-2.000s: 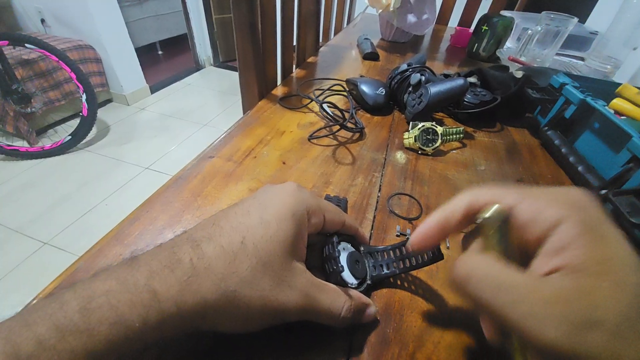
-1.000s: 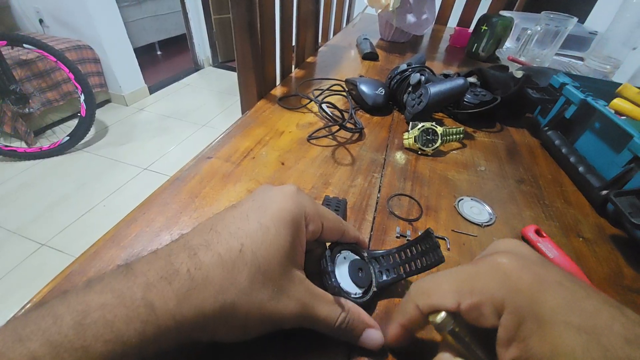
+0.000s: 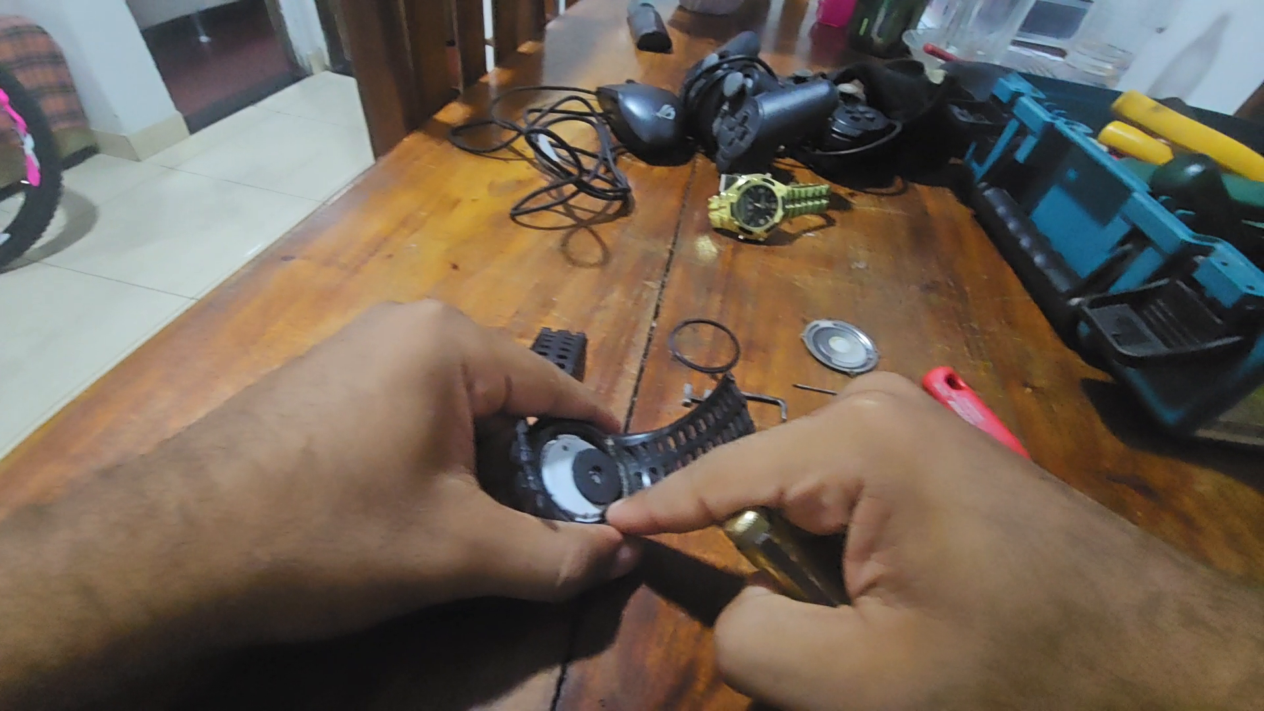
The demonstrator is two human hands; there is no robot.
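A black wristwatch (image 3: 573,474) lies back up on the wooden table, its case open and a white and black inside showing. My left hand (image 3: 395,474) grips the case between thumb and fingers. My right hand (image 3: 869,533) holds a brass-coloured metal tool (image 3: 780,553) against its palm, while its index fingertip touches the lower right rim of the case. Beyond the strap lie a thin black ring gasket (image 3: 704,346), a round metal case back (image 3: 839,347), a thin pin (image 3: 816,389) and a small bent metal piece (image 3: 765,401). The tool's tip is hidden.
A red handle (image 3: 973,410) lies beside my right hand. Farther off are a gold-coloured watch (image 3: 758,205), a black computer mouse (image 3: 644,120) with its cable and a game controller (image 3: 770,118). A teal and black toolbox (image 3: 1116,237) with yellow handles stands at the right.
My right hand has moved from the right, first to the table below the strap, then up onto the watch case. The left hand keeps its grip. The view has come closer to the table.
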